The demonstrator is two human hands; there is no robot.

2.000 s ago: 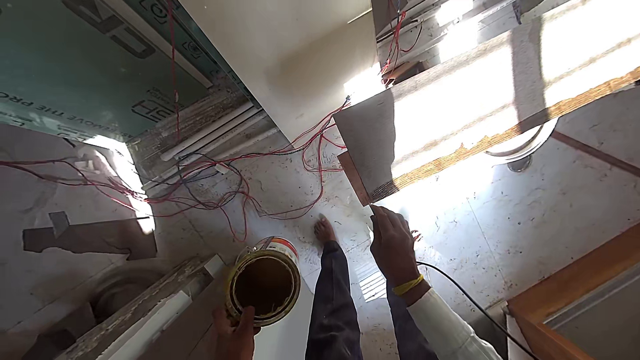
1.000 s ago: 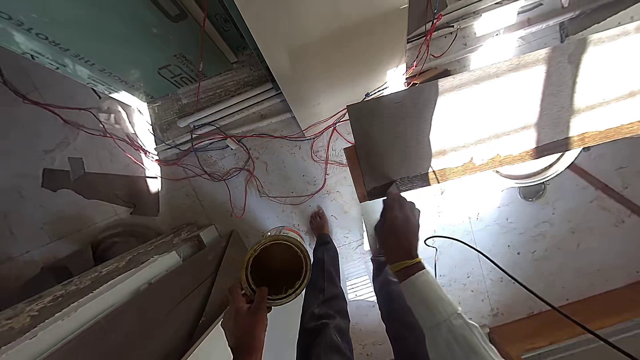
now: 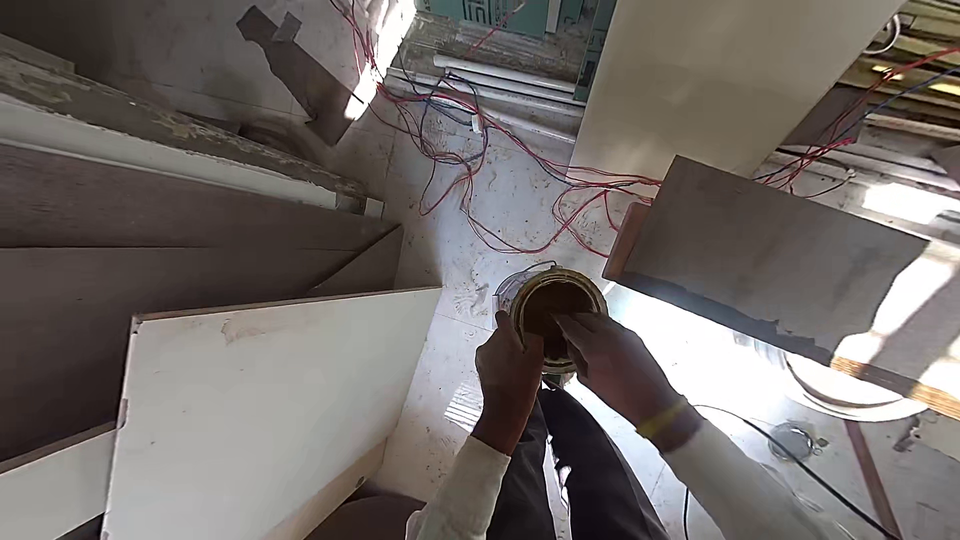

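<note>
An open round tin (image 3: 559, 319) with a yellowish, smeared rim and dark brown contents is in the middle of the view. My left hand (image 3: 510, 371) grips the tin's near left side. At the mouth of the tin is my right hand (image 3: 619, 367), its fingertips reaching inside; whether it holds anything cannot be seen. To the right lies a long grey-brown board (image 3: 780, 247), with a dark wet-looking band along its near edge and a rough tan strip farther right.
Red and blue electrical wires (image 3: 517, 244) tangle across the floor. White-faced and brown panels (image 3: 277, 390) lean at the left. A large cream panel (image 3: 690, 82) stands ahead. A black cable (image 3: 795, 461) crosses the floor at the right, near a floor drain (image 3: 791, 441).
My right hand has left the board's near edge and moved to the tin's mouth. The dark band on that edge reaches farther right than before. The view has shifted left.
</note>
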